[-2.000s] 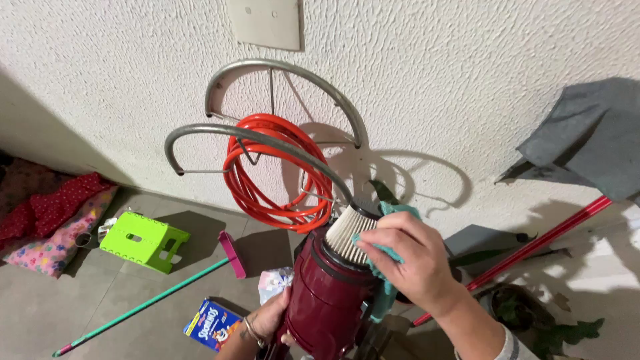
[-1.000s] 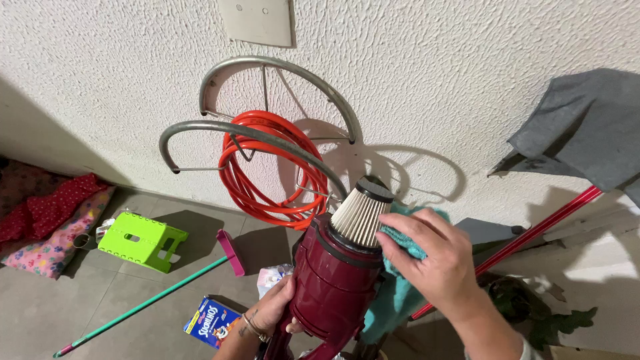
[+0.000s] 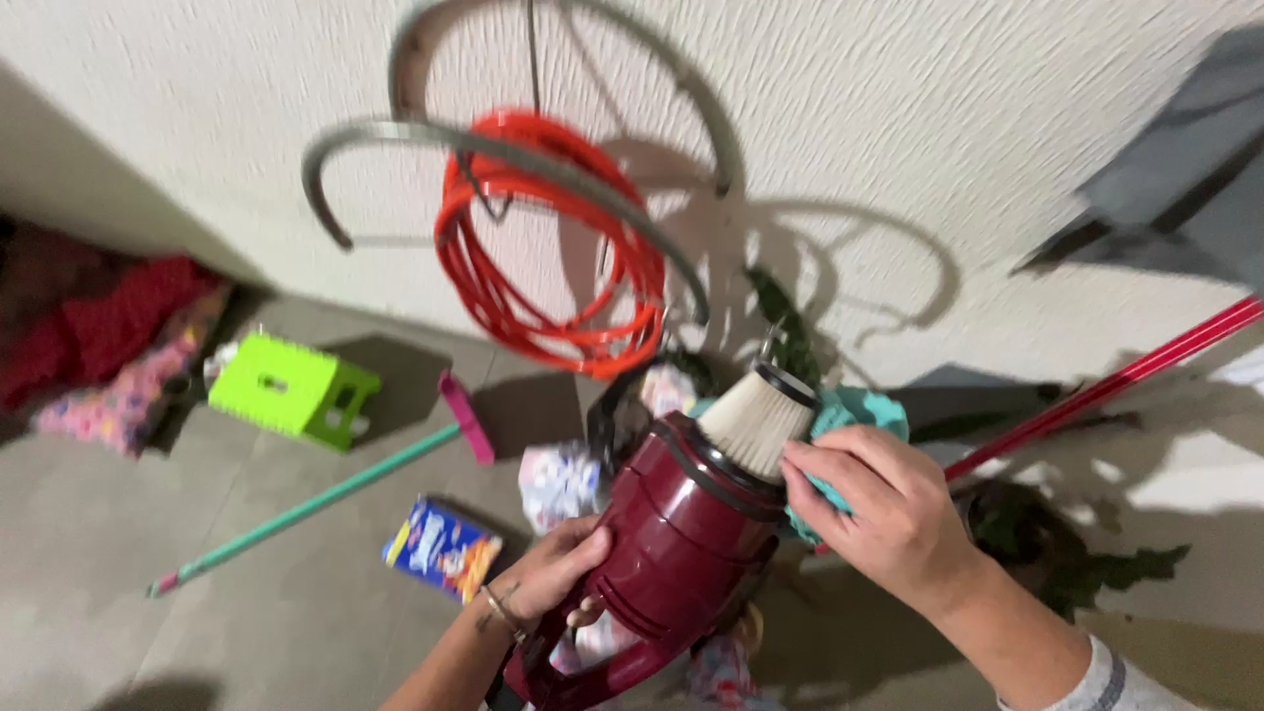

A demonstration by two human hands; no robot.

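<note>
My left hand (image 3: pixel 558 573), with a bracelet at the wrist, grips the dark red plastic body of a handheld vacuum cleaner (image 3: pixel 681 533) near its handle. A pleated white cone filter (image 3: pixel 758 420) with a black end cap stands out of the vacuum's upper end. My right hand (image 3: pixel 879 504) pinches a teal cloth (image 3: pixel 859 410), with its fingertips against the right side of the filter. Part of the cloth is hidden behind the hand.
A coiled orange hose (image 3: pixel 553 326) hangs on a metal wall rack (image 3: pixel 513 148). On the floor are a green step stool (image 3: pixel 281 390), a small broom with a teal handle (image 3: pixel 326 499), a blue box (image 3: pixel 444 548) and patterned fabric (image 3: pixel 109 405). A red pole (image 3: pixel 1106 385) leans at right.
The right hand and cloth have moved from across the filter to its right side, leaving more of the pleats visible. My left hand still holds the vacuum. The view has shifted.
</note>
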